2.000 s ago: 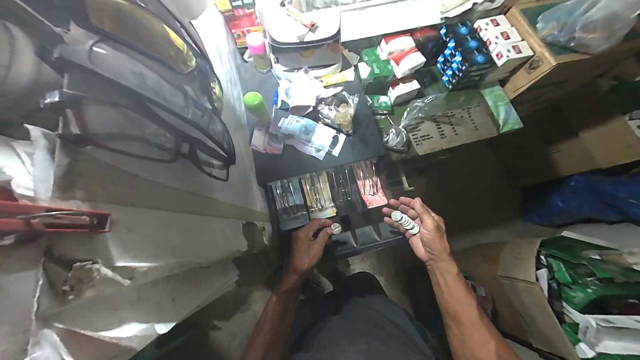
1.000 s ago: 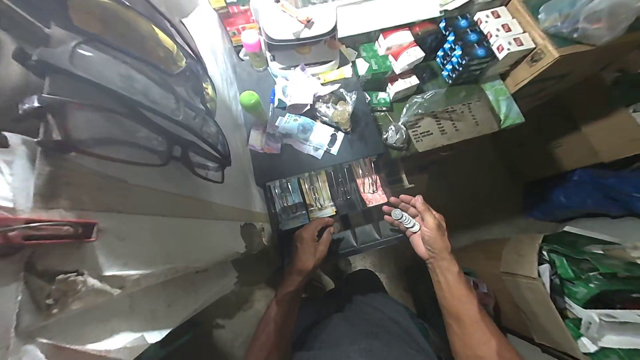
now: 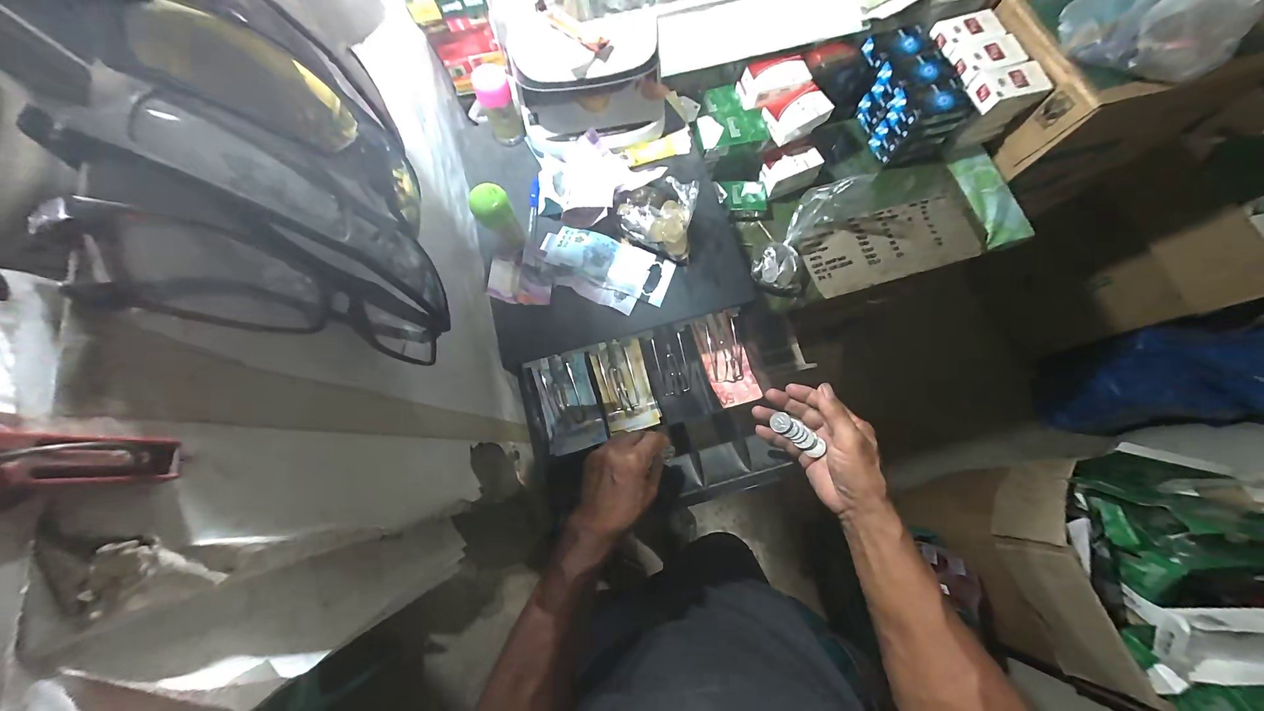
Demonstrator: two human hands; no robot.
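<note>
My right hand (image 3: 839, 449), palm up at the right of an open cash drawer (image 3: 731, 484), holds a fanned stack of silver coins (image 3: 798, 435). Over the front coin compartments is my left hand (image 3: 620, 479), fingers bent down; a small pale bit shows by its fingertips, too unclear to name. Banknotes lie under wire clips in the drawer's back slots: blue notes (image 3: 566, 405), yellowish notes (image 3: 625, 385) and red notes (image 3: 728, 365). One slot with a wire clip (image 3: 673, 363) looks dark. Behind the drawer, loose blue banknotes (image 3: 592, 255) lie beside a plastic bag of coins (image 3: 660, 217).
A green-capped bottle (image 3: 491, 205), a pink-capped bottle (image 3: 492, 99) and a blue pen (image 3: 534, 202) are behind the drawer. Small boxes (image 3: 790, 114) sit farther back. Eyeglasses (image 3: 227, 267) hang at left. An open cardboard box (image 3: 1037, 513) of green packs is at right.
Two seconds ago my left fingertips held a coin over the front compartments; that coin no longer shows there, and the hand is slightly farther left. My right hand keeps its coins.
</note>
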